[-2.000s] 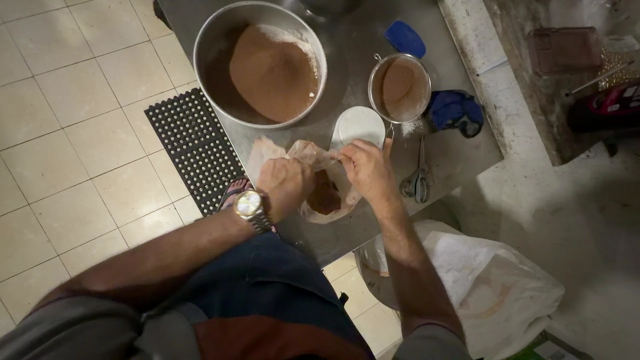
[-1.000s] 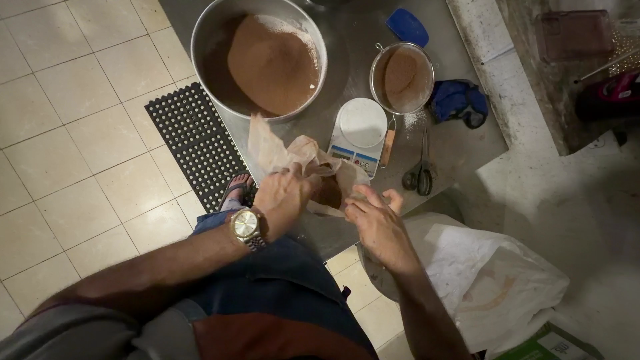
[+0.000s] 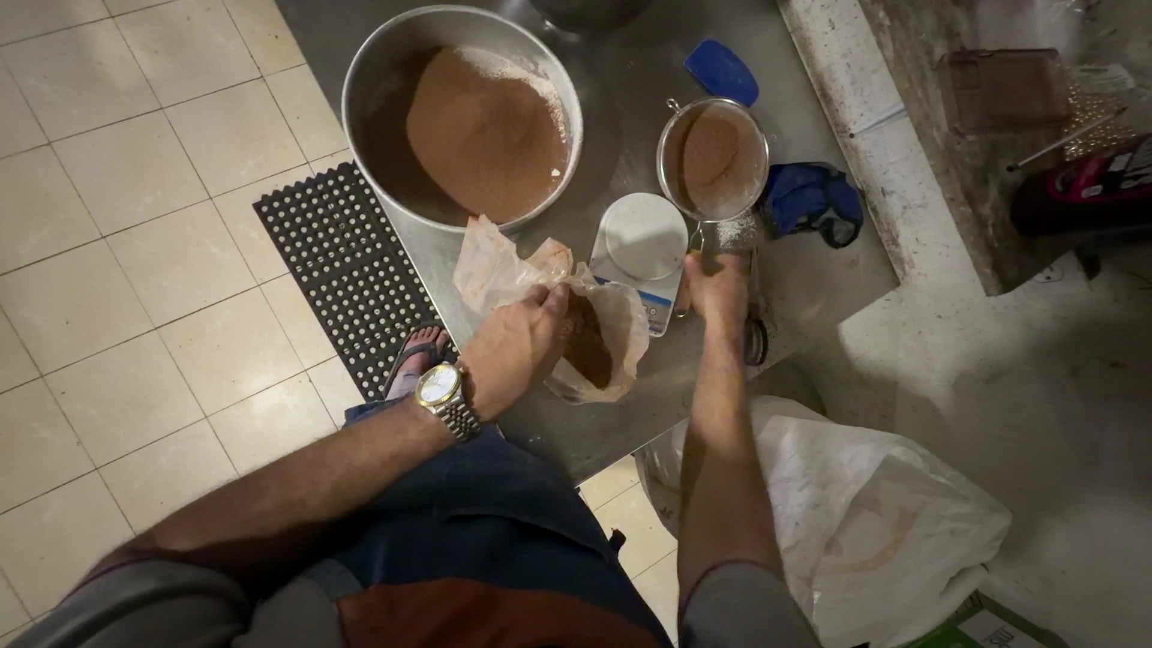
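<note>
My left hand (image 3: 517,346), with a wristwatch above it on the wrist, pinches the edge of a thin plastic bag (image 3: 630,328) that holds brown powder (image 3: 585,342). My right hand (image 3: 720,288) is at the handle of a round mesh strainer (image 3: 713,160), just right of the kitchen scale (image 3: 641,243); its fingertips are partly hidden, so its grip cannot be told. Brown powder lies in the strainer. A large metal pot (image 3: 351,117) with brown powder and some white powder stands beyond the bag. Scissors (image 3: 756,342) lie partly hidden beside my right hand.
A blue scraper (image 3: 723,72) and a crumpled blue cloth item (image 3: 814,202) lie near the strainer on the metal table (image 3: 621,117). A white sack (image 3: 882,513) stands beside the table at lower right. A black perforated mat (image 3: 328,270) lies on the tiled floor at left.
My right hand has left the bag and moved to the strainer's handle beside the scale. My left hand stays on the bag, whose mouth stands more open than two seconds ago.
</note>
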